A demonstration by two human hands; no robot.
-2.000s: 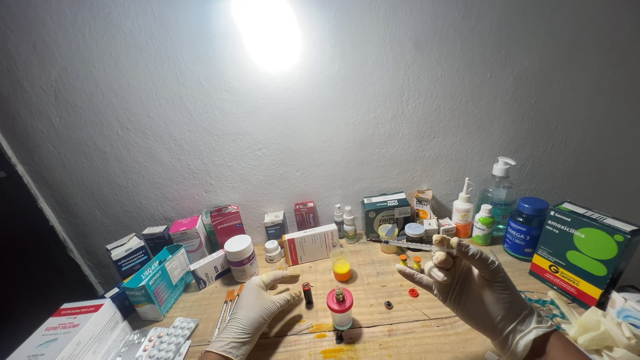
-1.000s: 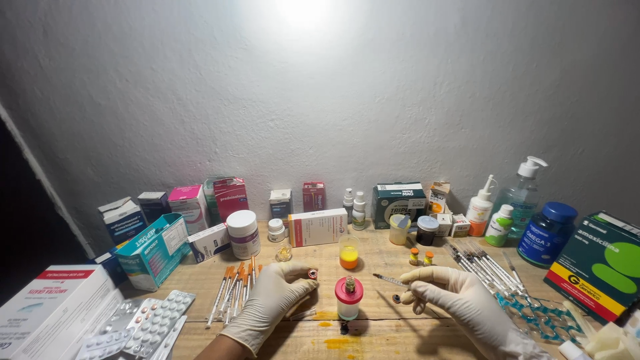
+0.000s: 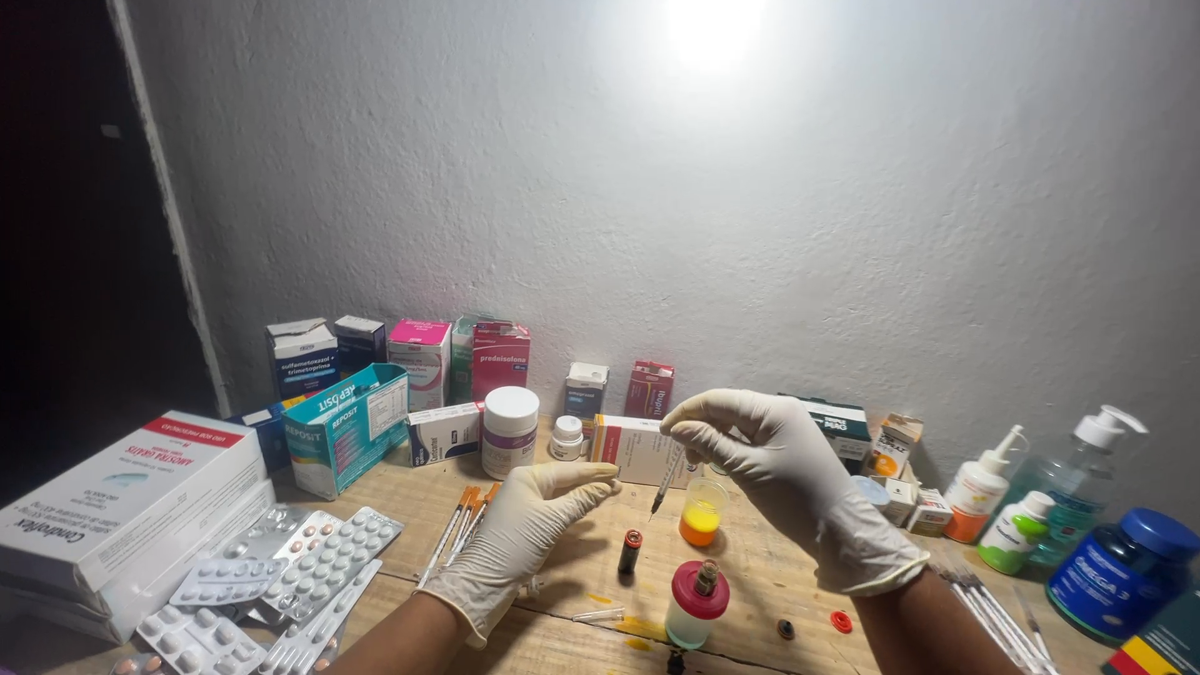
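My right hand (image 3: 783, 478), in a pale latex glove, holds a thin syringe (image 3: 667, 480) upright between thumb and fingertips, its needle pointing down. Below the needle stands a small dark vial (image 3: 629, 553) with a red rim. My left hand (image 3: 525, 534), also gloved, hovers left of that vial, thumb and fingertips near each other; nothing shows between them. A clear cup with yellow-orange liquid (image 3: 701, 514) stands beside the syringe. Nearer me is a jar with a red lid (image 3: 697, 592) and a stopper-like piece on top. A small clear tube (image 3: 598, 616) lies on the wood.
Medicine boxes (image 3: 501, 361) and a white bottle (image 3: 510, 431) line the wall. Blister packs (image 3: 328, 562) lie at left, capped syringes (image 3: 459, 525) behind my left hand. At right are more syringes (image 3: 998, 614), a pump bottle (image 3: 1078, 478), a blue-capped bottle (image 3: 1125, 572) and a red ring (image 3: 841, 622).
The dark vial, at my left fingertips one second ago, now stands free on the table. My right hand has raised the syringe from a slanted hold to upright, needle down.
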